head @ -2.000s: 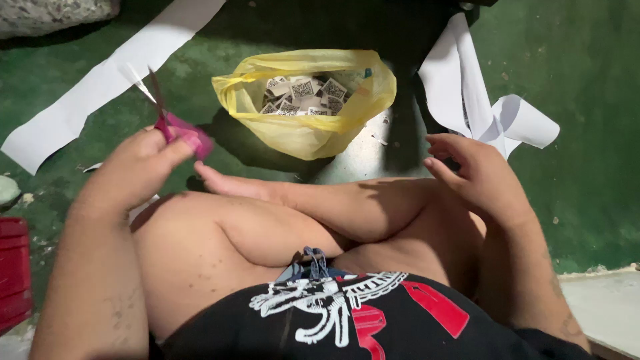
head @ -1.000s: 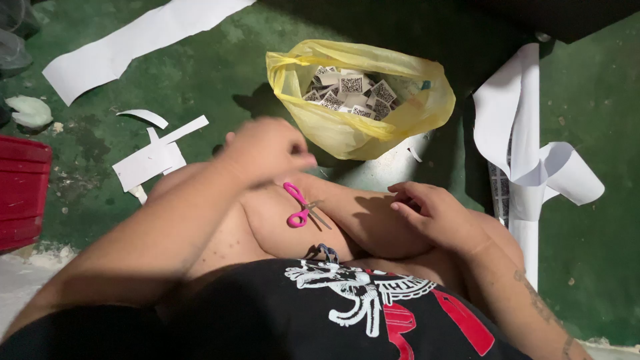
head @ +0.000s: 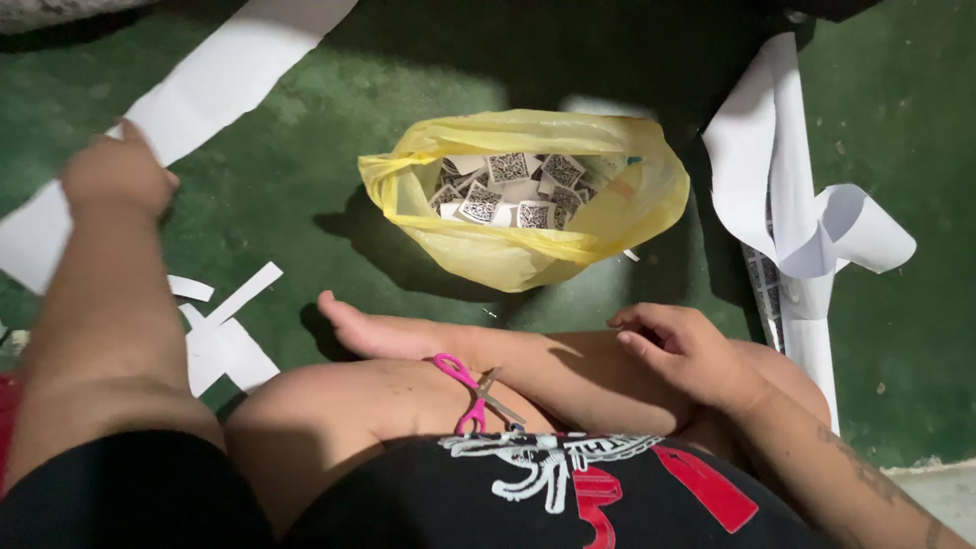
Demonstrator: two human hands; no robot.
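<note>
My left hand (head: 118,175) is on the long white paper strip (head: 229,76) at the upper left; its fingertips are partly hidden, so whether it grips the paper is unclear. Scissors with pink handles (head: 479,393) lie spread apart on my crossed legs. My right hand (head: 675,347) rests over my leg, fingers slightly curled with nothing in them. Beyond my legs stands an open yellow plastic bag (head: 511,263) holding several small paper squares (head: 482,202) printed with black codes.
Curled white paper sheets (head: 808,252), one showing printed codes, lie at the right. White paper offcuts (head: 229,351) are on the green floor (head: 305,175) near my left knee. A red object (head: 8,419) shows at the left edge, and a dark object at the top right.
The scissors were in my left hand two seconds ago and now lie on my legs. My left hand has since moved out to the long paper strip. The right hand stays near my leg.
</note>
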